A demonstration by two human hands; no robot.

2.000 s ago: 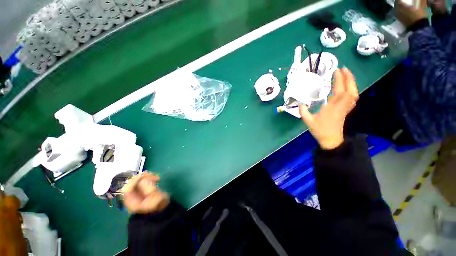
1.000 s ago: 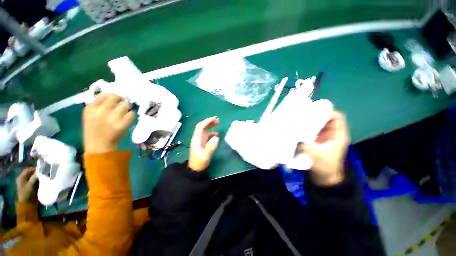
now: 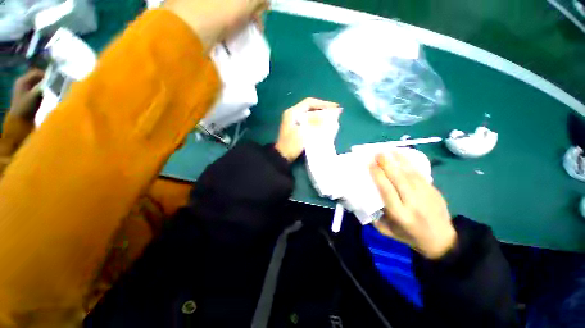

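A white camera housing (image 3: 359, 176) lies at the bench's front edge between my hands. One slim white antenna (image 3: 420, 141) points right behind it, and another white stick (image 3: 337, 218) points down over the edge. My left hand (image 3: 306, 125) grips the housing's upper left end, fingers curled around it. My right hand (image 3: 414, 208) lies over the housing's right part, fingers extended on top and thumb below, holding it. The housing's openings and inner parts are hidden.
A clear plastic bag (image 3: 391, 73) lies behind the housing, and a small white shell (image 3: 472, 142) to the right. Another person's orange sleeve (image 3: 122, 128) reaches across at left, with a hand at another white housing (image 3: 238, 73). A blue bin (image 3: 392, 259) is below the bench edge.
The housing has turned and moved down towards the bench's front edge. My left hand, empty before, has taken hold of its left end. The orange-sleeved arm has reached further in.
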